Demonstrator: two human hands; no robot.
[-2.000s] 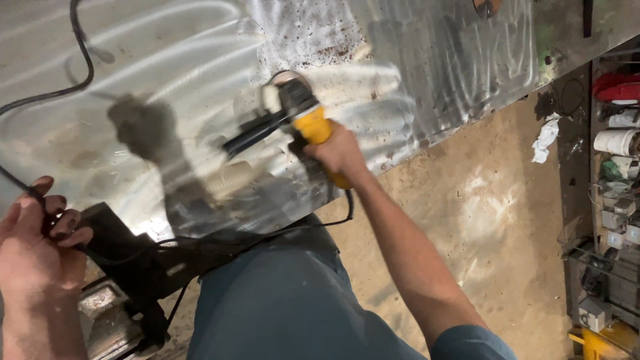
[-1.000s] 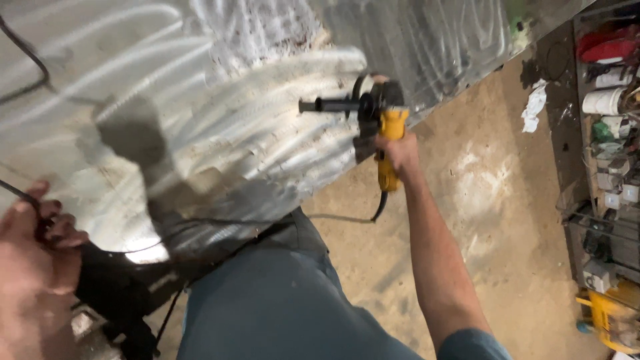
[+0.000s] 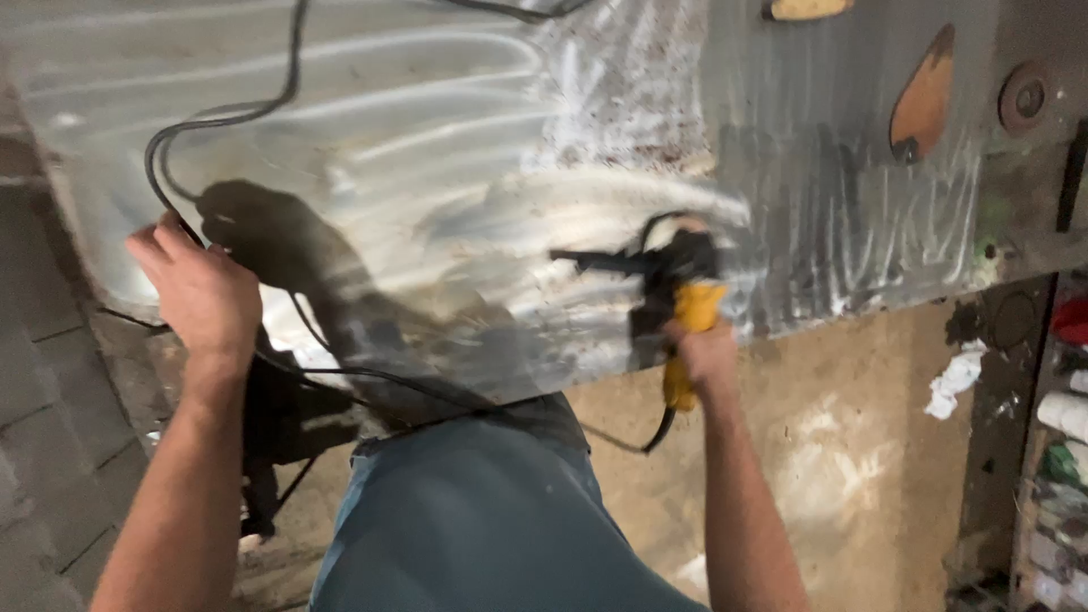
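My right hand (image 3: 707,353) is closed around the yellow body of an angle grinder (image 3: 699,308), held at the near edge of a scuffed metal sheet (image 3: 442,144). The tool's black side handle points left, and its head and guard are blurred. At the left, my left hand (image 3: 204,285) grips a black power cord (image 3: 293,72), which loops over the sheet. Cord also runs along the sheet's near edge toward the grinder's rear end.
An orange-brown pointed piece (image 3: 922,102), a round disc (image 3: 1023,97) and a wooden-looking handle (image 3: 807,8) lie at the upper right. Crumpled white paper (image 3: 954,380) is on the floor. Shelves with assorted items stand far right. A dark metal object (image 3: 297,425) sits below the sheet's left part.
The left hand has moved up over the sheet, lifting the cord. The grinder first went right, away from the sheet's middle, and remains near the edge in my right hand. The view has shifted left.
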